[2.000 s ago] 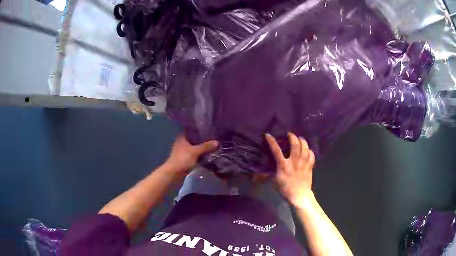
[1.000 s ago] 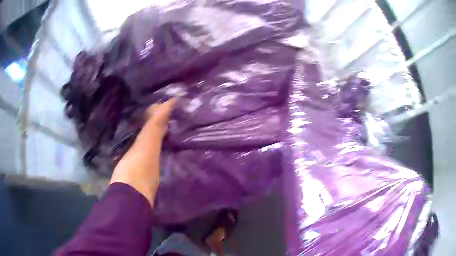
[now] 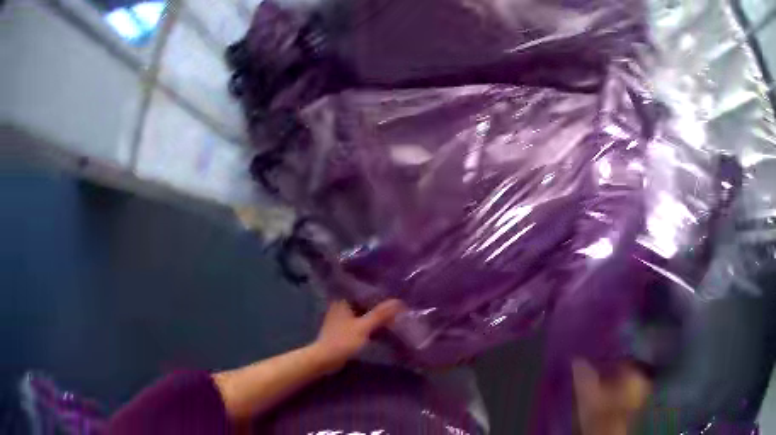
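A heap of bagged purple garments (image 3: 476, 170) in shiny clear film fills the upper middle, with black hanger hooks (image 3: 293, 255) along its left side. My left hand (image 3: 353, 330) grips the near left edge of the lowest bagged garment, thumb on top and fingers hidden under it. My right hand (image 3: 608, 395) is at the lower right, strongly blurred, beside hanging purple cloth (image 3: 568, 340). Whether it holds that cloth cannot be told.
Pale bars (image 3: 145, 93) and a white liner (image 3: 189, 132) of a cage stand at the upper left. Crinkled clear film (image 3: 710, 76) is at the right. A bagged purple item (image 3: 64, 408) lies on the dark floor at the lower left, cut off by the frame.
My left hand has moved from the heap's top left to its near edge. The large shiny bag at the lower right is no longer spread there. My right hand now shows there, blurred.
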